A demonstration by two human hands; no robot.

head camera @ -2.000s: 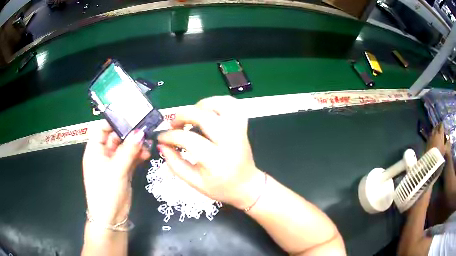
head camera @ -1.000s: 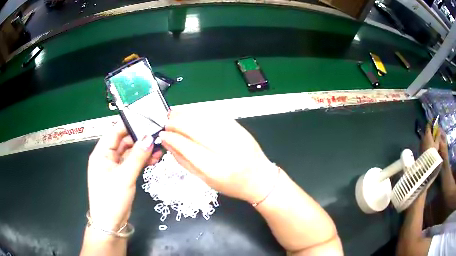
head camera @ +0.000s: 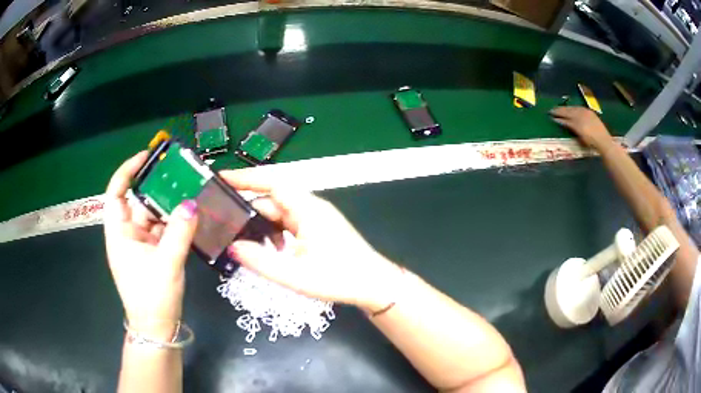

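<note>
A phone assembly [head camera: 219,211] with a green board at its upper left end and a grey lower area is held tilted above the bench near the rail. My left hand [head camera: 150,238] grips its board end, thumb on the green board. My right hand [head camera: 307,238] holds its lower right end, fingers around the black end piece. An orange-yellow flex cable [head camera: 159,140] sticks out of its top. Small white looped parts [head camera: 277,303] lie in a loose pile on the dark mat below the hands. Whether a white part is in my fingers I cannot tell.
Three phone assemblies [head camera: 417,112] lie on the green belt [head camera: 338,107] beyond the white rail [head camera: 453,159]. Yellow-backed pieces [head camera: 523,90] lie at right, where another person's hand [head camera: 580,123] reaches over the belt. A cream fan [head camera: 573,292] stands at right.
The held phone has come down and nearer, and its glare is gone. My right hand has moved onto its side. The belt phones have shifted right. The other person's arm now reaches over the belt.
</note>
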